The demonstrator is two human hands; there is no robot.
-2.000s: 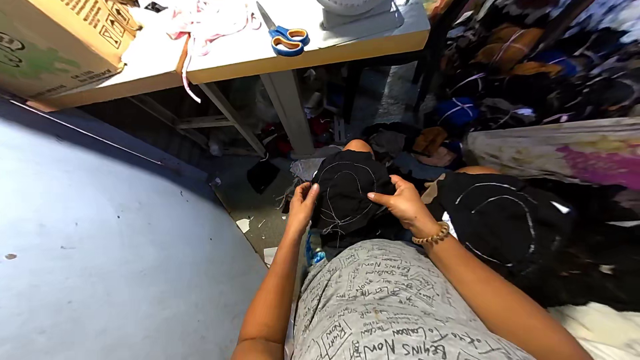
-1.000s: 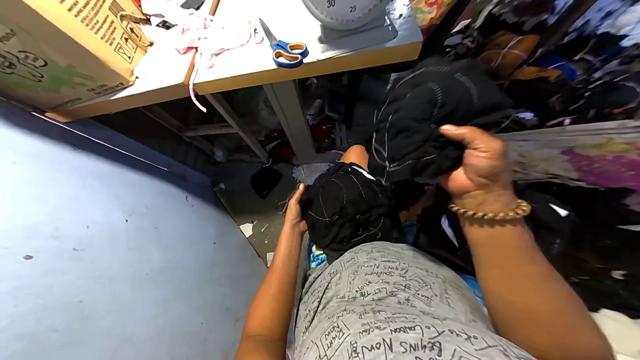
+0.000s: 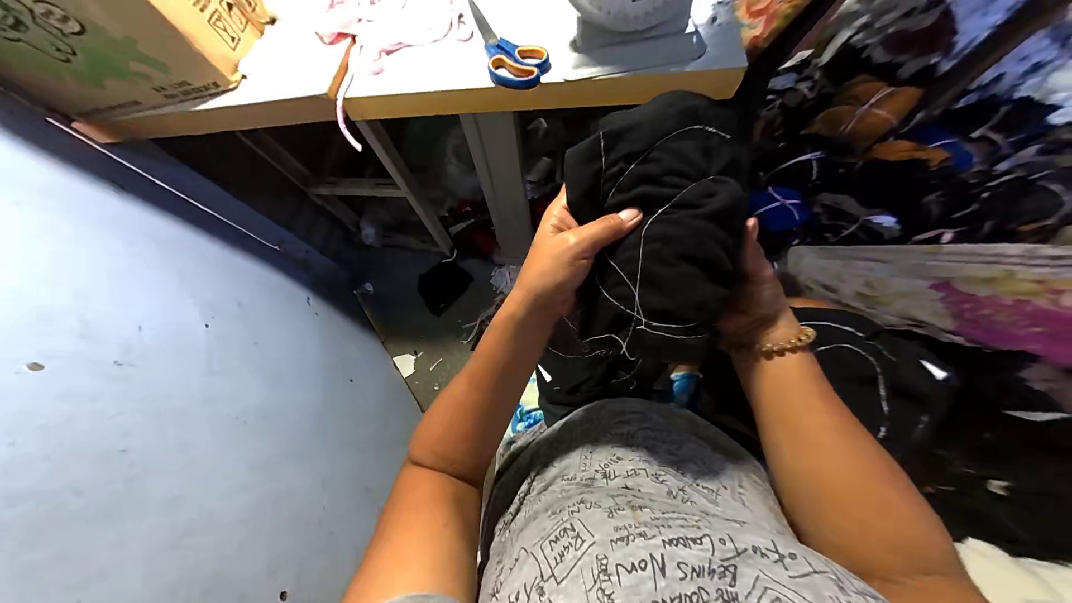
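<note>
Between my two hands, in front of the table edge, is a bundle of black fabric pieces (image 3: 678,251) with curved lines of white stitching. My left hand (image 3: 569,251) grips its left side, thumb on top. My right hand (image 3: 758,285), wearing a beaded bracelet, holds its right side, the fingers partly hidden behind the cloth. More black fabric (image 3: 578,377) with pale thread lies on my lap beneath the bundle. To the right rests another black piece (image 3: 863,360) with white curved stitching.
On the table (image 3: 419,102) are blue-and-orange scissors (image 3: 517,65), pink fabric strips (image 3: 402,29), a dial scale (image 3: 632,12) and a cardboard box (image 3: 126,50). A pale wall panel (image 3: 167,377) stands at left. Tied fabric bundles (image 3: 871,109) are heaped at upper right, behind a stained pale board (image 3: 938,293).
My left hand has moved up from the cloth on my lap to the raised bundle. One second ago only my right hand held that bundle up; now both hands hold it.
</note>
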